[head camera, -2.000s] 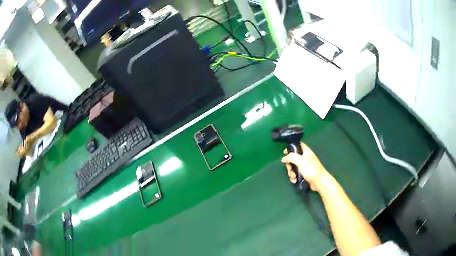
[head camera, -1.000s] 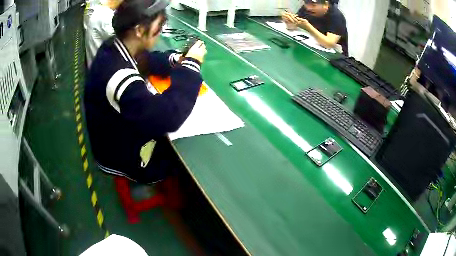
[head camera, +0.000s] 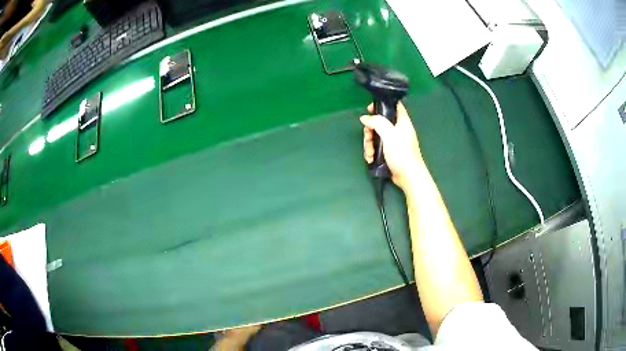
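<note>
My right hand is closed around the grip of a black barcode scanner, held upright. The scanner's head is beside the lower corner of the nearest phone frame; whether they touch is unclear. A thin black cord hangs from the grip. A second phone frame and a third phone frame lie further left on the glossy green strip. Part of another phone frame shows at the left edge. My left hand is not clearly in view; a blurred patch of skin shows at the bottom edge.
A keyboard and mouse lie behind the pale rail. At upper right are a white sheet, a white box and a thick white cable. A person's dark sleeve and white paper show at lower left.
The view has swung back from the left side to the right. My right hand with the scanner, out of view one second ago, shows again. Compared with two seconds ago, a phone frame is nearer the scanner.
</note>
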